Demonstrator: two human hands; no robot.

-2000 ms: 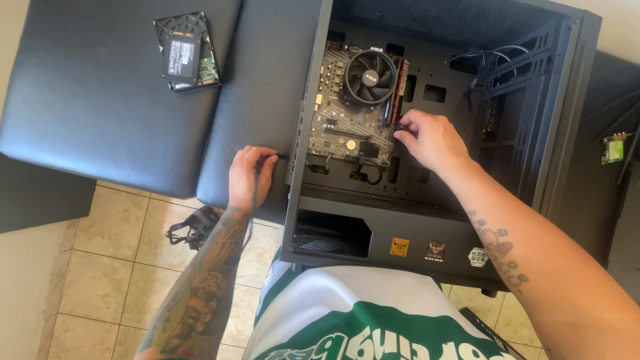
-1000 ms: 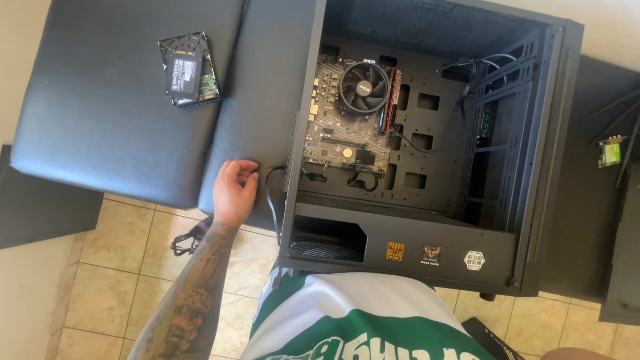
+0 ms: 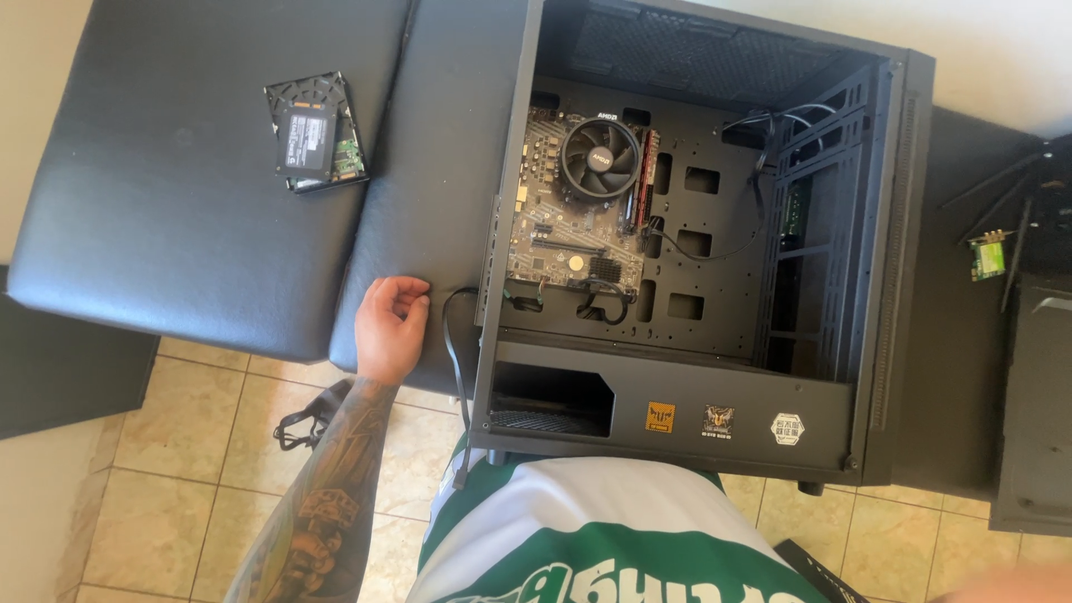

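Note:
My left hand (image 3: 392, 328) rests with loosely curled fingers on the black padded bench, left of the computer case (image 3: 670, 419); nothing shows in it. A black cable (image 3: 456, 360) hangs between that hand and the case. Inside the open case lies a motherboard (image 3: 544, 222) with a round CPU cooler fan (image 3: 600, 157) and red memory modules (image 3: 647, 176) beside it. From the board's right edge a thin black cable (image 3: 699, 257) runs toward the front of the case. A blurred patch of skin at the lower right edge may be my right hand (image 3: 1005, 584); what it does is hidden.
On the bench (image 3: 184, 218), a solid-state drive (image 3: 306, 141) lies over a hard drive (image 3: 347, 159). A small green circuit card (image 3: 988, 258) sits right of the case, near a dark panel (image 3: 1043, 402). Black cabling (image 3: 314, 419) is on the tiled floor at left.
My right hand was at the board's right edge beside the memory two seconds ago and has left the case. My left hand remains on the bench beside the case.

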